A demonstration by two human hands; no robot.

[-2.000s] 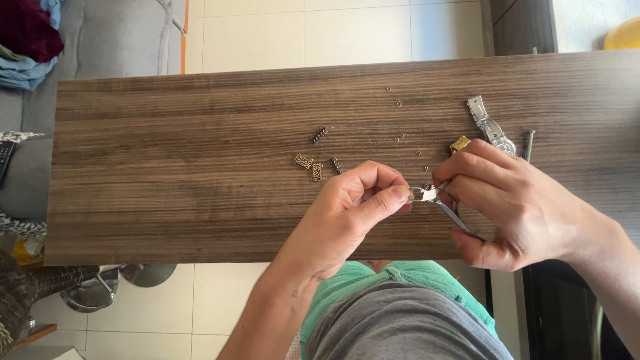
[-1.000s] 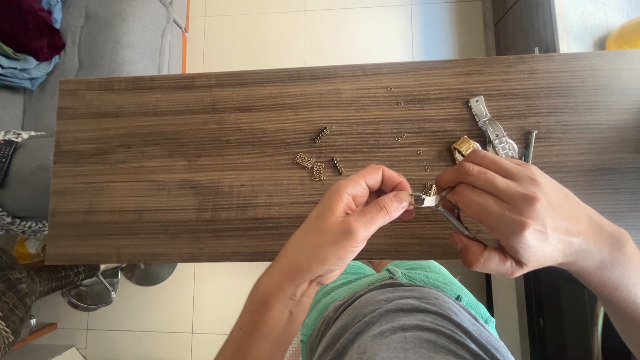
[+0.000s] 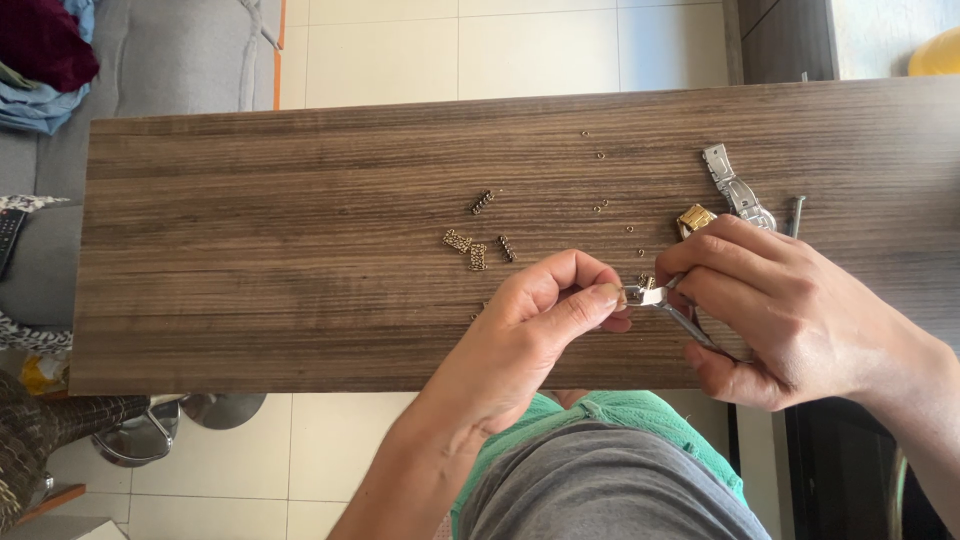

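My right hand [image 3: 757, 315] grips a pair of metal pliers [image 3: 690, 326], its jaws pointing left over the table's near part. Between thumb and index finger, my left hand [image 3: 551, 322] pinches a small metal jewelry piece [image 3: 622, 298] at the tips of those jaws; my fingers hide most of it. Small patterned links [image 3: 646, 283] show just behind the jaws. To the left lie bronze-coloured filigree links [image 3: 477, 256] and two dark beaded bars [image 3: 482, 202] [image 3: 506, 248]. Several tiny jump rings [image 3: 630, 229] are scattered beyond my hands.
A gold-coloured watch [image 3: 695, 218], a silver metal watch [image 3: 739, 193] and a metal rod-like tool [image 3: 796, 216] lie beyond my right hand on the wooden table [image 3: 262, 247]. A grey sofa [image 3: 180, 60] stands at the far left, and a chrome-based stool [image 3: 139, 439] is below the table's left end.
The pliers' jaws have turned slightly at my left fingertips. My right hand has shifted a little, and more of the gold-coloured watch shows than two seconds ago.
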